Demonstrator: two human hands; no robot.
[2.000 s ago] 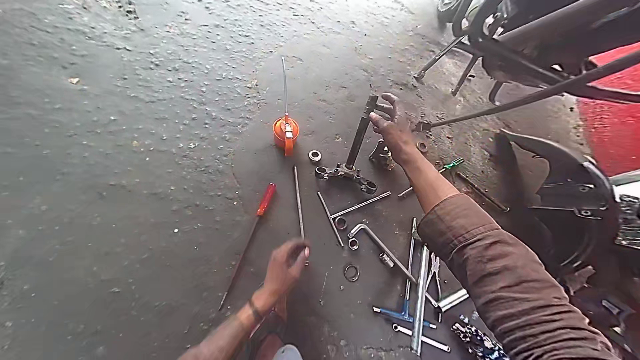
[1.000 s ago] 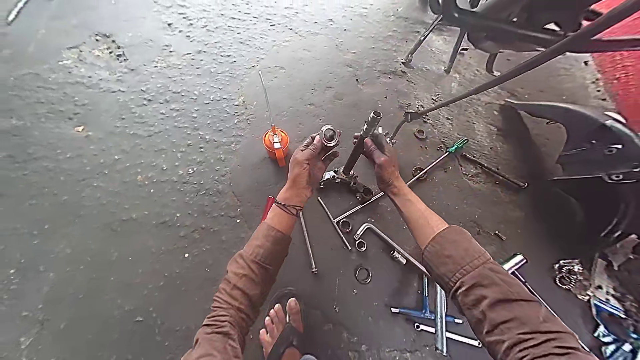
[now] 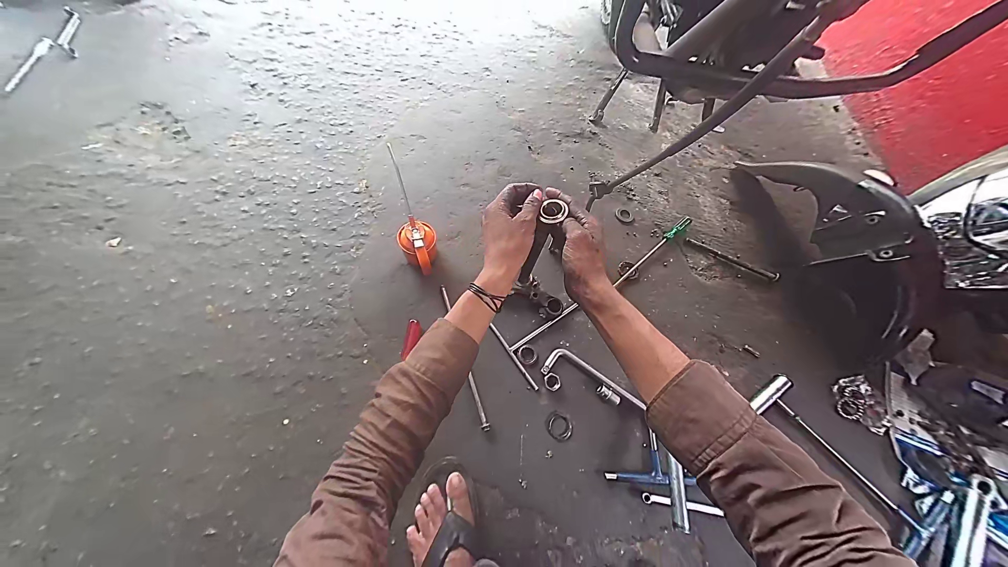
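Both hands meet near the middle of the view, at the top of a dark steering stem. My left hand point(image 3: 510, 228) pinches one side of a round metal ring point(image 3: 554, 210), possibly a bearing race. On the ring's other side are the fingers of my right hand point(image 3: 581, 244). The steering stem point(image 3: 535, 258) stands behind and below the ring, partly hidden by the hands, with its metal clamp point(image 3: 543, 302) at the floor. Whether a hand also touches the stem, I cannot tell.
An orange oil can point(image 3: 416, 240) stands left of the hands. Nearer lie an L-shaped wrench point(image 3: 591, 370), a green-ended screwdriver point(image 3: 676, 228), a loose ring point(image 3: 559, 426) and T-handle wrenches point(image 3: 654, 477). A motorcycle frame point(image 3: 732, 83) rises at upper right, above a black fender point(image 3: 850, 236).
My left hand has come from the floor tools up to the stem, and holds a round part. My right hand has moved from gripping the stem's top to the ring, beside my left hand.
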